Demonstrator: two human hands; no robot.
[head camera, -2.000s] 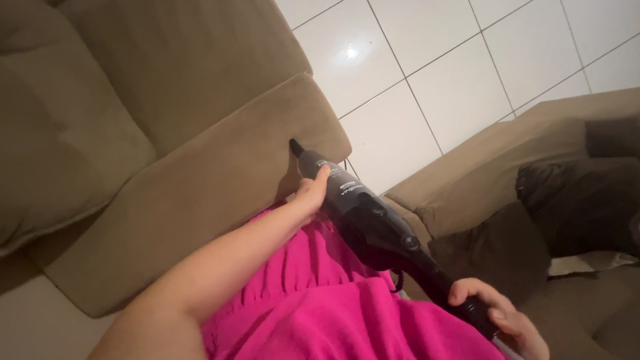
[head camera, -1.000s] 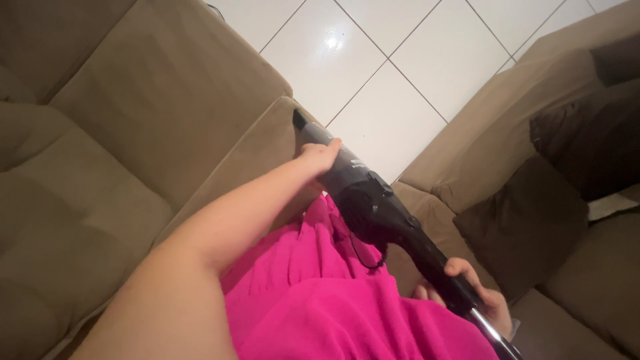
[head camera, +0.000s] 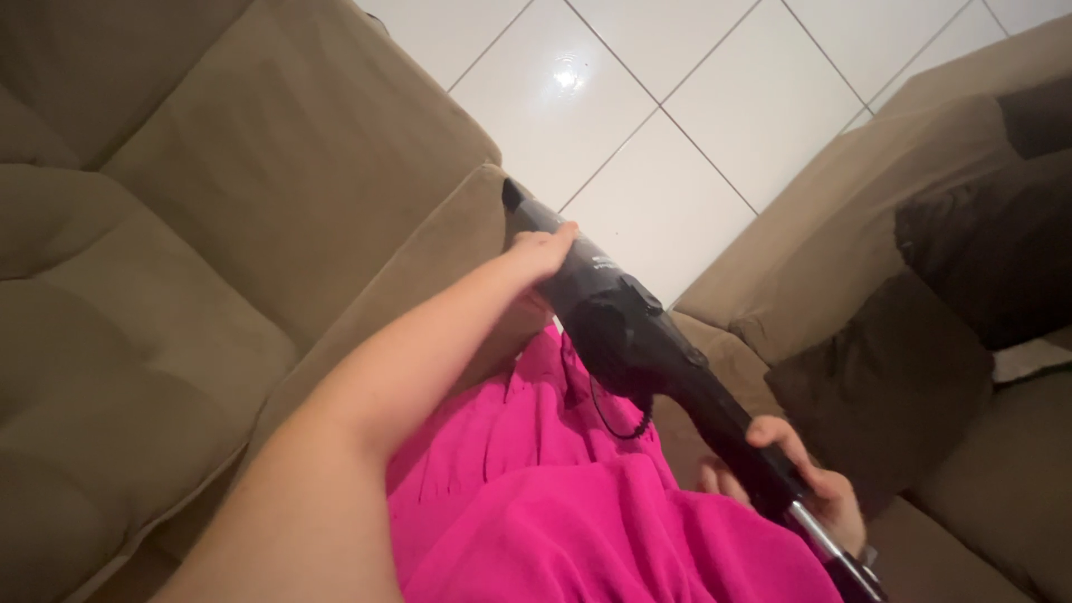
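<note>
A black and grey stick vacuum cleaner (head camera: 620, 335) lies diagonally across the view in front of my body. My left hand (head camera: 544, 255) is closed around its grey front part, near the narrow black nozzle. That nozzle tip is at the front corner of the brown sofa's armrest (head camera: 452, 226); whether it touches the fabric I cannot tell. My right hand (head camera: 804, 477) grips the black handle at the lower right, just above a shiny metal tube. A thin black cord hangs in a loop under the vacuum's body.
A brown sofa seat (head camera: 293, 151) fills the left side. Another brown sofa (head camera: 837, 234) with dark cushions (head camera: 888, 394) stands at the right. White floor tiles (head camera: 703, 159) show between them. Pink clothing (head camera: 544, 519) covers my body below the vacuum.
The view has shifted, showing more of the left sofa's seat. The nozzle was over the armrest's side face two seconds ago and is now at its front corner. Both hands have kept their hold.
</note>
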